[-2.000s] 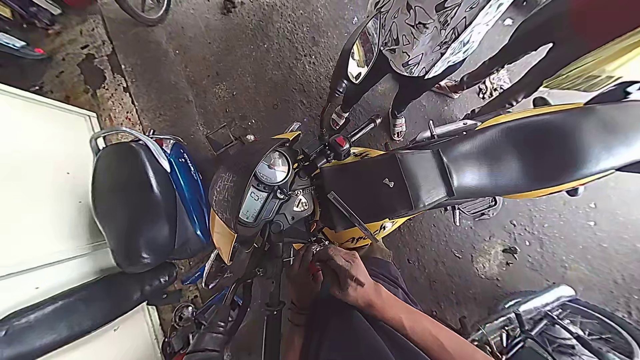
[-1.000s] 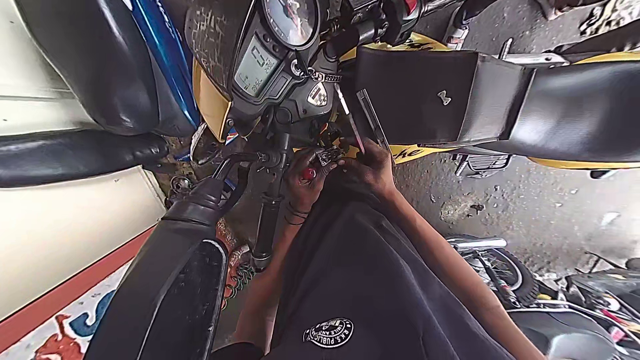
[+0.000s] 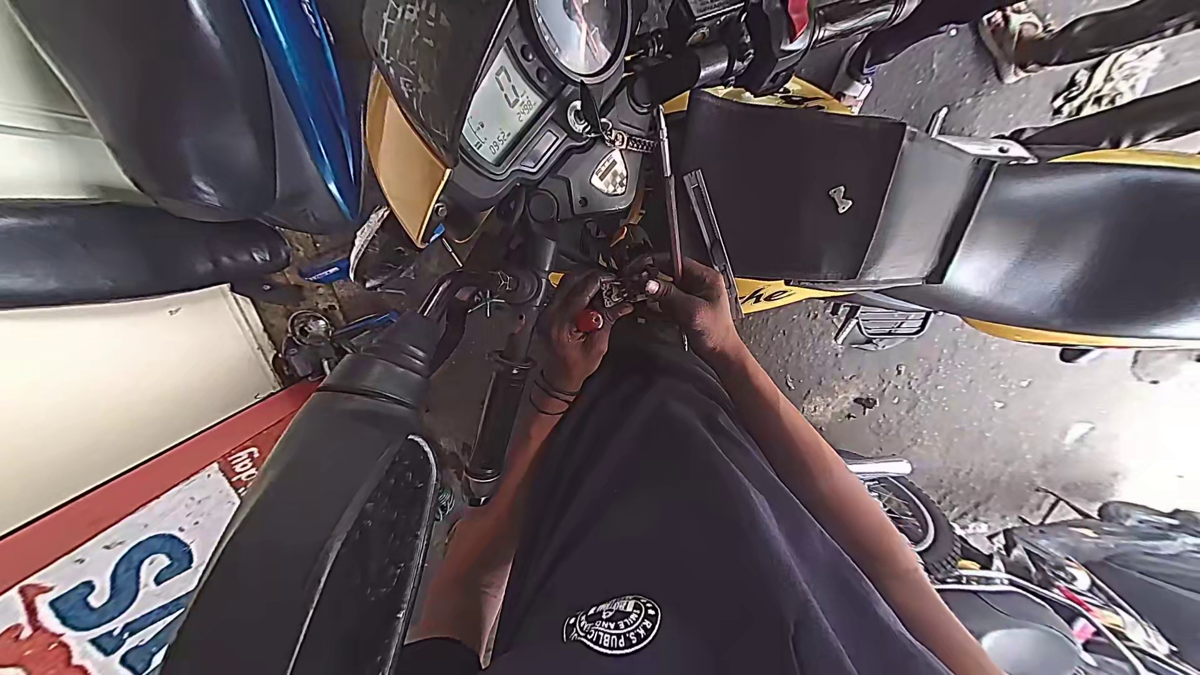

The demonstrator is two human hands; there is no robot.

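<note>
Close together beside a yellow and black motorcycle, both my hands hold a small dark part with metal in it (image 3: 613, 293). My left hand (image 3: 577, 328) grips its left side, with a red piece (image 3: 589, 321) showing between the fingers. My right hand (image 3: 696, 298) pinches its right side, and a long thin metal rod, perhaps a screwdriver shaft (image 3: 667, 187), rises from that hand. A flat metal bar (image 3: 710, 225) leans against the black tank cover (image 3: 787, 187). Just above my hands are the instrument cluster (image 3: 525, 94) and a key in the ignition (image 3: 583, 114). My fingers hide much of the part.
A black handlebar grip (image 3: 511, 412) hangs left of my legs, by another motorcycle's black seat (image 3: 319, 506). A blue and black motorcycle (image 3: 309, 94) stands at upper left. More motorcycles (image 3: 1012, 609) are at lower right. A person's feet (image 3: 1012, 42) show at upper right.
The view has moved closer to the instrument cluster since the oldest frame. Both hands remain together at the part, and the thin rod stands up from my right hand as one second ago.
</note>
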